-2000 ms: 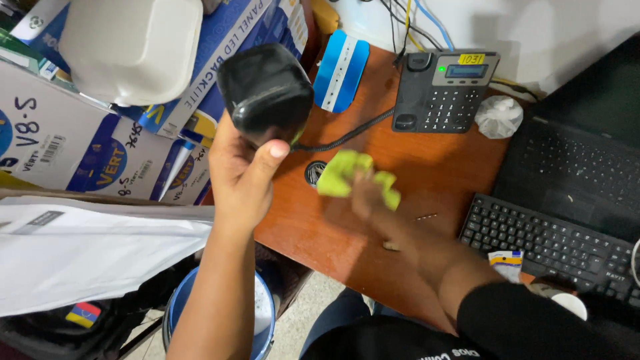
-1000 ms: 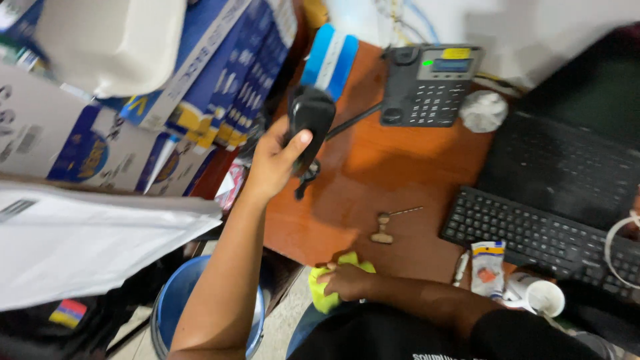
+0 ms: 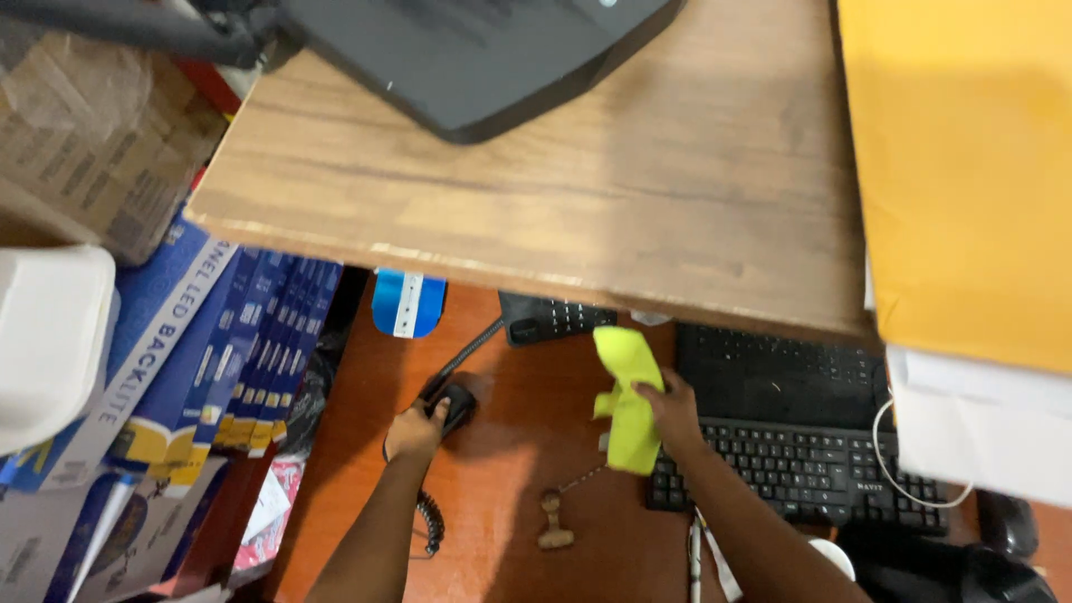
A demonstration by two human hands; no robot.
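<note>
My left hand [image 3: 416, 431] is closed around a black object [image 3: 456, 408], perhaps a telephone handset, low over the reddish-brown desk [image 3: 519, 419]. A coiled black cord [image 3: 431, 523] lies below that hand. My right hand [image 3: 672, 410] grips a yellow-green cloth [image 3: 634, 402], which hangs over the desk beside the black keyboard [image 3: 796, 473]. The desk phone [image 3: 557, 318] shows only partly under the shelf edge. A small tan T-shaped object [image 3: 554, 523] with a thin chain or shaft lies between my forearms.
A wooden shelf [image 3: 536, 201] spans the upper view, bearing a black device [image 3: 477, 67] and a yellow envelope [image 3: 963, 184]. Blue boxes [image 3: 180, 327] and a white foam container [image 3: 50, 343] stand at left. A blue item [image 3: 409, 303] lies by the phone; a white cable [image 3: 888, 469] loops at right.
The cloth has moved from near the desk's front edge to beside the keyboard in my right hand. My left hand still holds the black object, now lower. The view has shifted, bringing the shelf in.
</note>
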